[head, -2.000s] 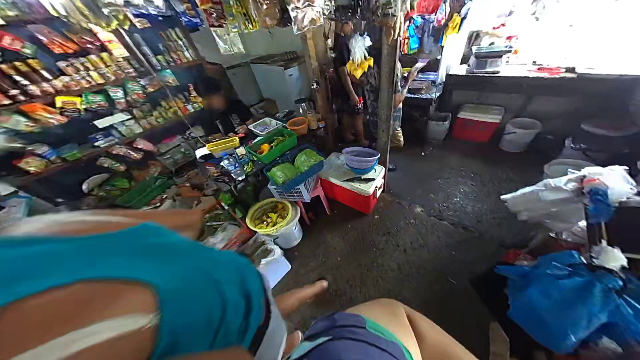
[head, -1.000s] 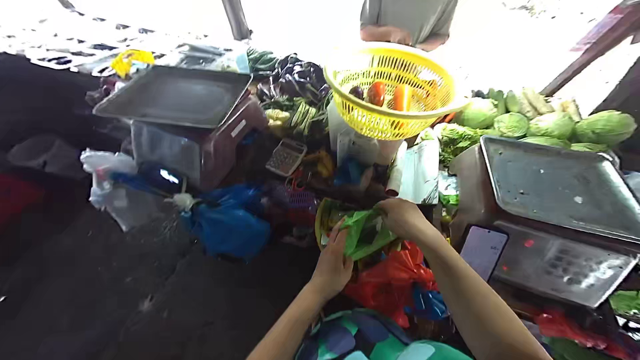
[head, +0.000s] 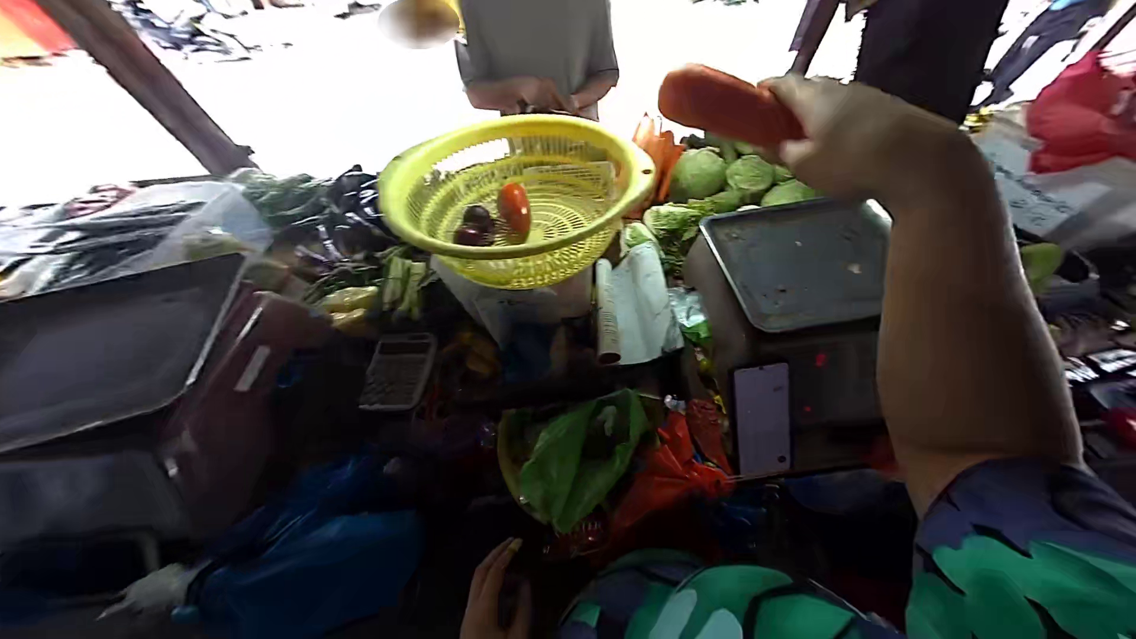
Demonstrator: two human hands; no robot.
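Observation:
My right hand [head: 848, 133] is raised at the upper right, closed around a large carrot [head: 728, 105] that points left, above the metal tray of a weighing scale [head: 808, 262]. Low in the middle, my left hand [head: 497, 593] hangs with nothing visible in it, its fingers partly in shadow. Just above it lies a green plastic bag [head: 581, 461], beside a red plastic bag [head: 666, 488]. A yellow plastic colander [head: 524, 253] in the centre holds an orange-red vegetable [head: 514, 209] and small dark purple ones [head: 476, 225].
Cabbages [head: 698, 174] and more carrots [head: 658, 151] lie behind the scale. A phone [head: 761, 419] leans against its front. A calculator [head: 398, 372] lies left of centre, near a second scale [head: 106, 337] and a blue plastic bag [head: 311, 568]. Across the stall stands a person [head: 540, 53] in grey.
One second ago both hands were on the green bag. My left hand has let it go and moved down; my right hand has moved up and now holds a carrot. The view has turned.

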